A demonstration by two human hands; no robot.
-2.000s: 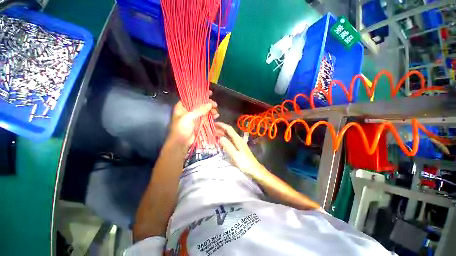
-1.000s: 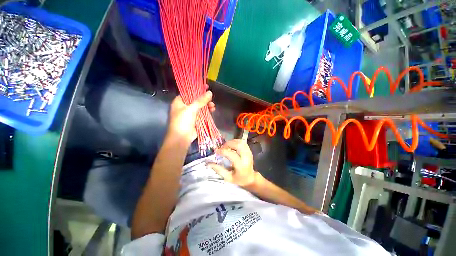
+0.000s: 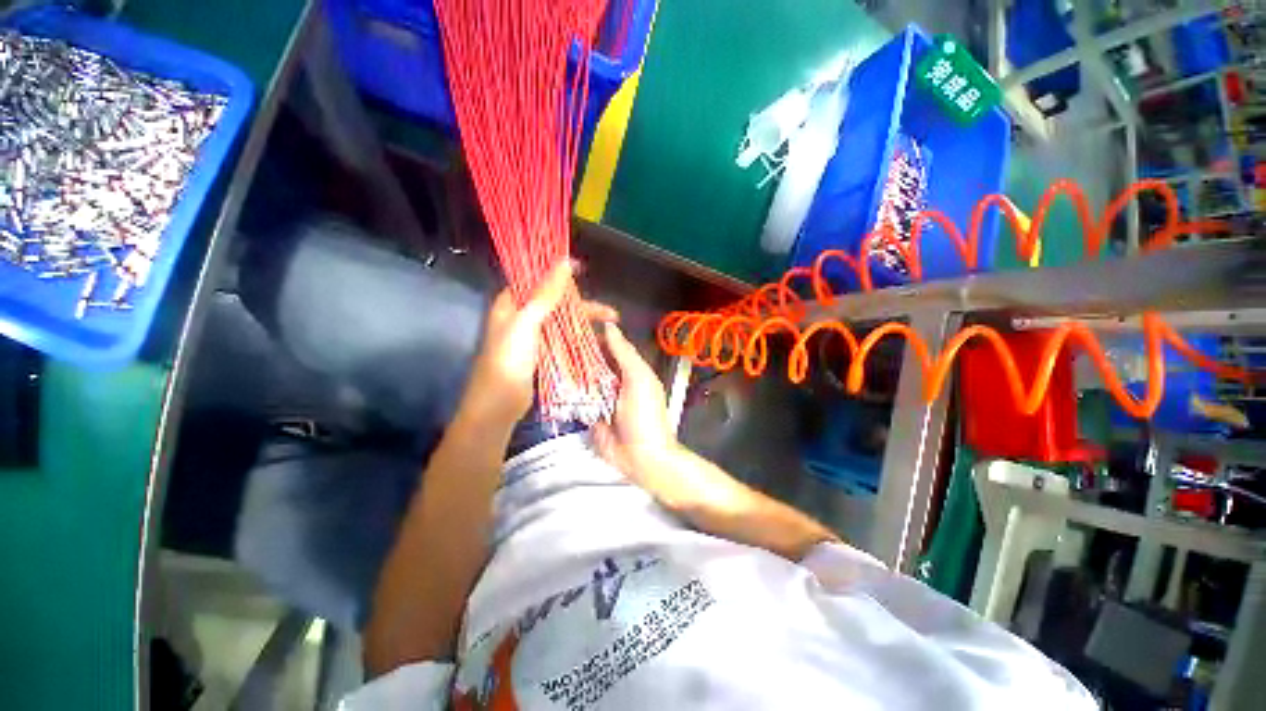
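A thick bundle of red lead wires point(image 3: 514, 153) runs from the blue bin at the top down to my lap. My left hand point(image 3: 511, 333) is closed around the bundle near its lower end. Below it the strands spread slightly and end in silver-white tips point(image 3: 576, 403) over my shirt hem. My right hand point(image 3: 632, 389) lies along the right side of the tips, fingers pointing up and partly hidden behind the wires. It seems to touch the bundle's side, but whether it grips any wires cannot be told.
A blue tray point(image 3: 132, 340) heaped with silver pieces stands at the left. A large blue bin point(image 3: 396, 70) is under the wires. An orange coiled hose point(image 3: 861, 347) crosses the right side, before a blue parts bin point(image 3: 847, 195). Whitish plastic pieces point(image 3: 785, 139) lie on the green bench.
My right hand has moved up from below the wire tips to their right side. The tips are gathered closer together. My left hand still holds the bundle at about the same place.
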